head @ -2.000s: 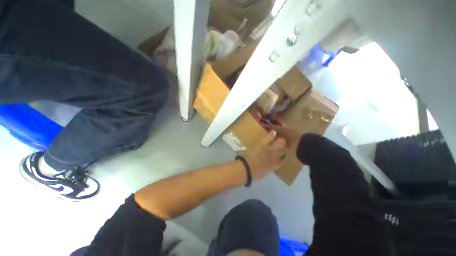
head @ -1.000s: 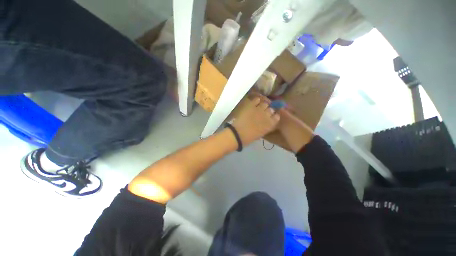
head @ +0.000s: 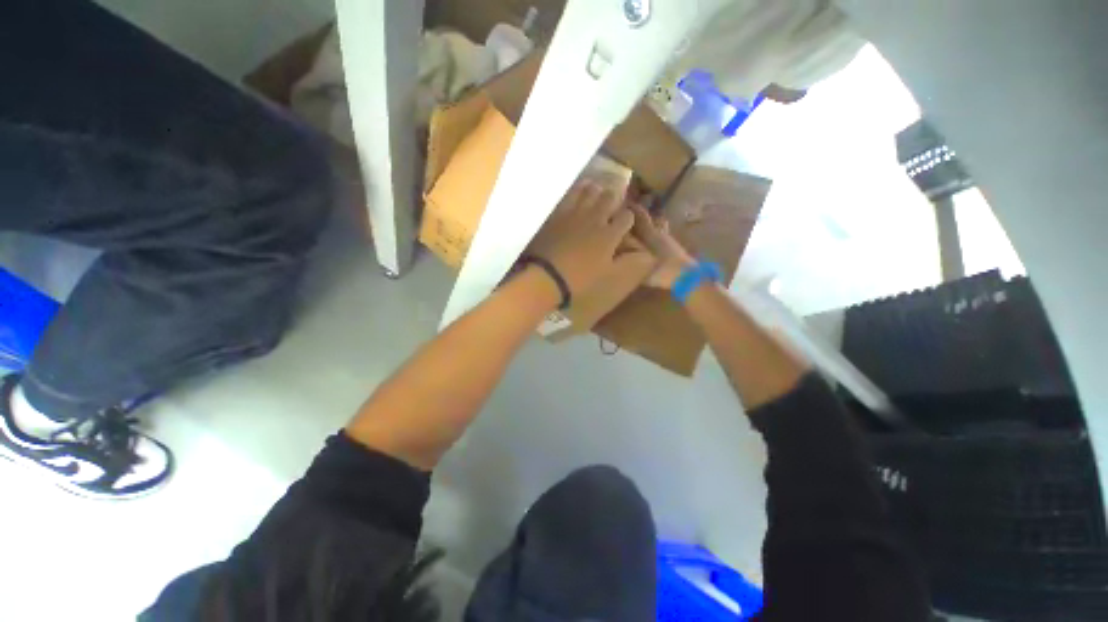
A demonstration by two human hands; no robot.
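Note:
A brown cardboard box [head: 468, 182] with open flaps stands on the floor under the bench, partly behind a slanted white leg [head: 525, 158]. My left hand [head: 591, 231], with a black band on the wrist, is over the box's near edge. My right hand [head: 656, 249], with a blue band on the wrist, is beside it at the box opening, and the two hands are close together. The fingers are partly hidden, and I cannot tell whether they hold anything. The contents under my hands are mostly hidden.
Another person's leg [head: 182, 170] in dark jeans and a black-and-white shoe [head: 85, 450] are at left. Another white leg [head: 386, 134] stands left of the box. Black ribbed trays [head: 972, 401] are stacked at right. A blue stool [head: 705, 583] shows below.
My right hand has come out from behind its sleeve and reached the box beside my left hand. The view has shifted, so the box and bench legs appear further left.

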